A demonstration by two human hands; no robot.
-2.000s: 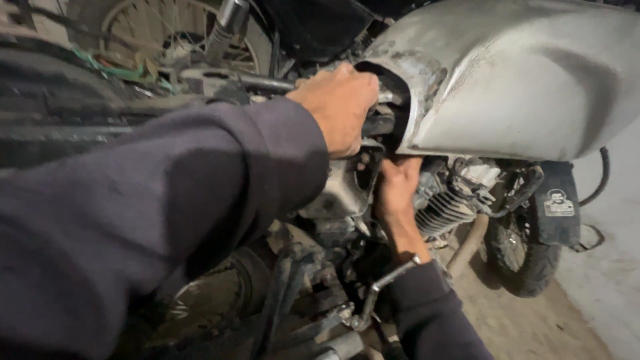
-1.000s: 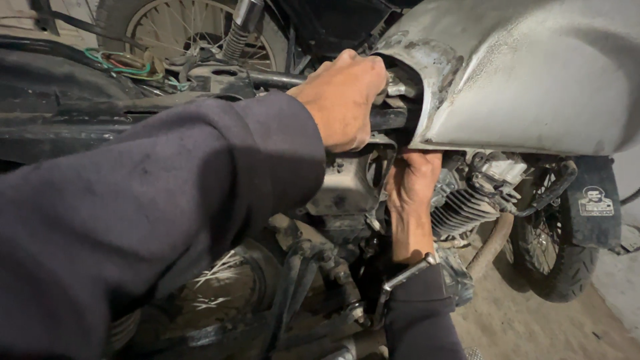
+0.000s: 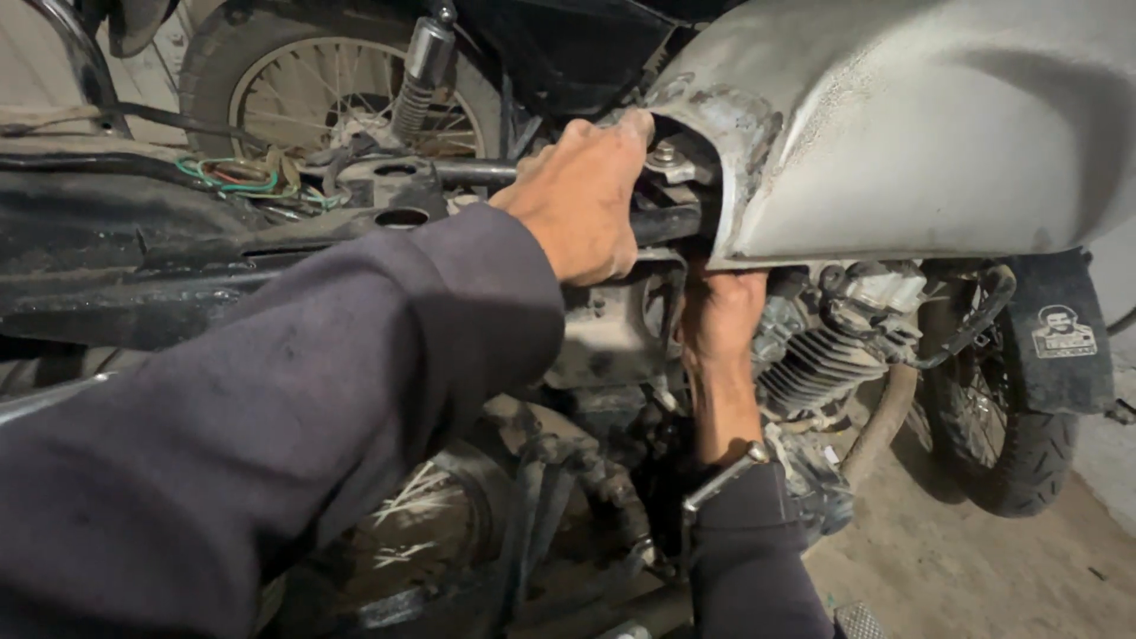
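A bare silver-grey motorcycle fuel tank [image 3: 923, 151] sits over the frame at the upper right. My left hand [image 3: 581, 200] is closed over the frame tube [image 3: 670, 224] just behind the tank's open rear edge; its fingertips and anything within them are hidden. Beside it, a bolt with a metal bracket [image 3: 667, 160] shows under the tank's edge. From below, my right hand [image 3: 723, 311] reaches up under the tank's lower edge, its fingers out of sight behind the rim. The finned engine cylinder [image 3: 816, 368] is to the right of that wrist.
Green and brown wires [image 3: 235, 182] lie on the bare rear frame [image 3: 115, 240]. Behind it stand another spoked wheel [image 3: 328, 84] and a shock absorber [image 3: 426, 67]. A kick-start lever [image 3: 710, 488] crosses my right cuff. The front wheel [image 3: 1003, 426] and mudguard [image 3: 1069, 333] are at right.
My right hand has moved up under the tank's lower edge, and its fingers are now more hidden. My left hand stays at the tank's rear opening.
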